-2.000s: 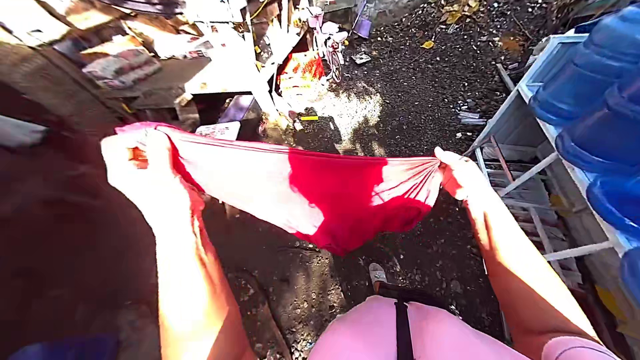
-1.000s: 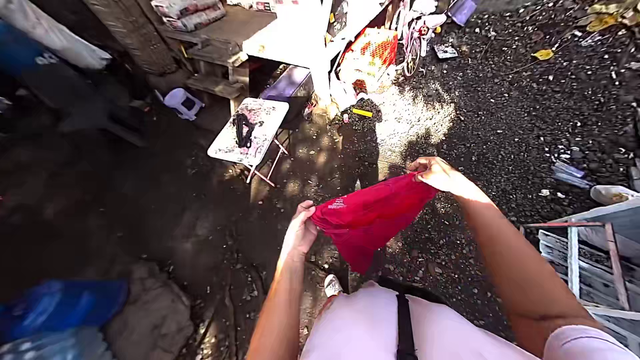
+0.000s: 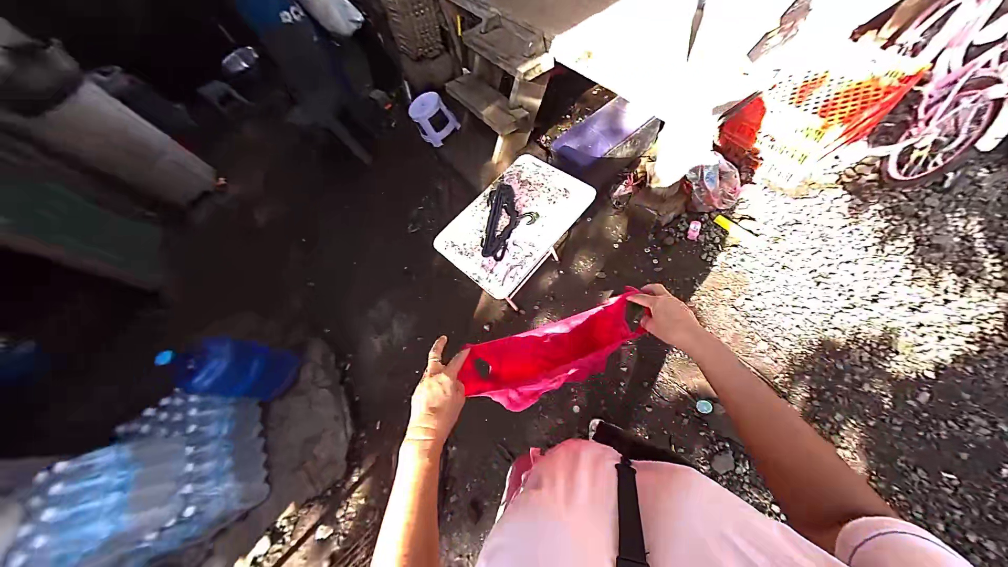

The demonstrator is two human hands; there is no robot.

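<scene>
A red cloth garment is stretched between my two hands, low in front of my body, with its lower edge hanging loose. My left hand grips its left end, one finger raised. At its right end, a little higher, my right hand pinches the upper edge. Dark gaps show near both ends of the cloth. Beyond it stands a small white folding table with a black strap-like item on it.
A white plastic stool stands by wooden steps. A purple bin, a red crate and a pink bicycle lie beyond. Packed water bottles and a blue container are at left. The ground is gravelly.
The view has swung left. The cloth, spread wide across both hands two seconds ago, is now drawn out as a narrower band. Both hands still hold its ends.
</scene>
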